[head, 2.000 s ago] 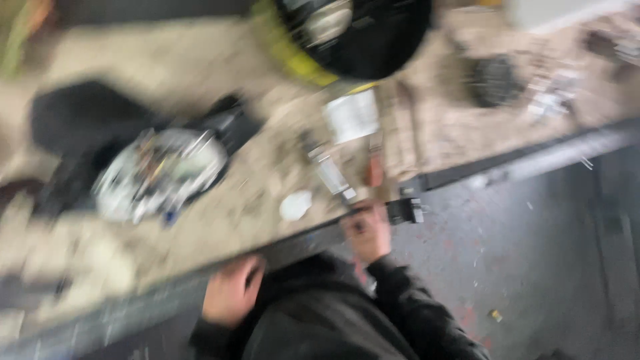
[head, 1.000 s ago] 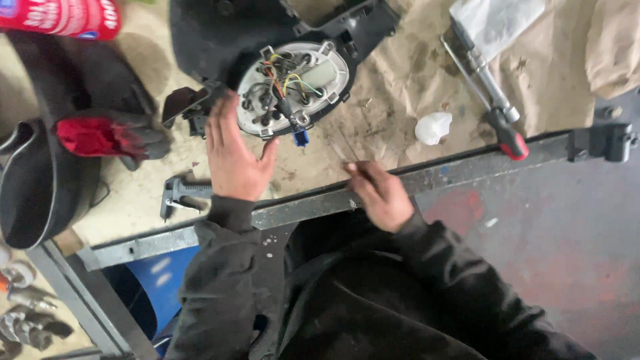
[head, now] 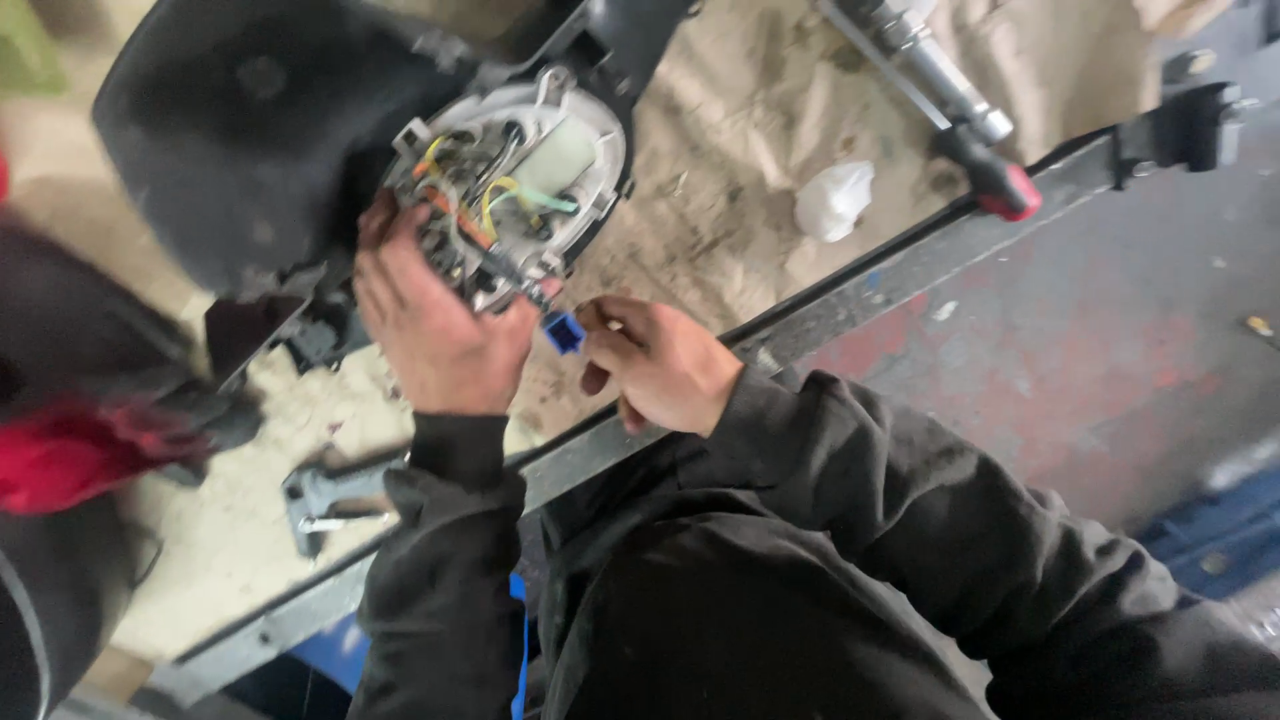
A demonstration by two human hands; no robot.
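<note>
A round instrument housing [head: 600, 120] with coloured wires lies on a black plastic panel [head: 250, 110]. My left hand [head: 440, 320] grips the housing's lower left edge, thumb near the wires. From that edge hangs a blue connector [head: 563, 333] on a short lead. My right hand [head: 665, 362] is just right of the connector with its fingers bent together; whether they pinch a thin item or touch the connector is unclear.
A screwdriver with a red and black handle [head: 990, 180], a ratchet tool [head: 940, 75] and a crumpled white item [head: 835, 200] lie at right. A grey clamp [head: 335, 495] and red-black gloves [head: 80, 450] lie left. The bench's metal edge [head: 600, 450] runs diagonally.
My left hand has moved from beside the housing onto its lower edge. My right hand has come closer to the blue connector. The view has shifted strongly.
</note>
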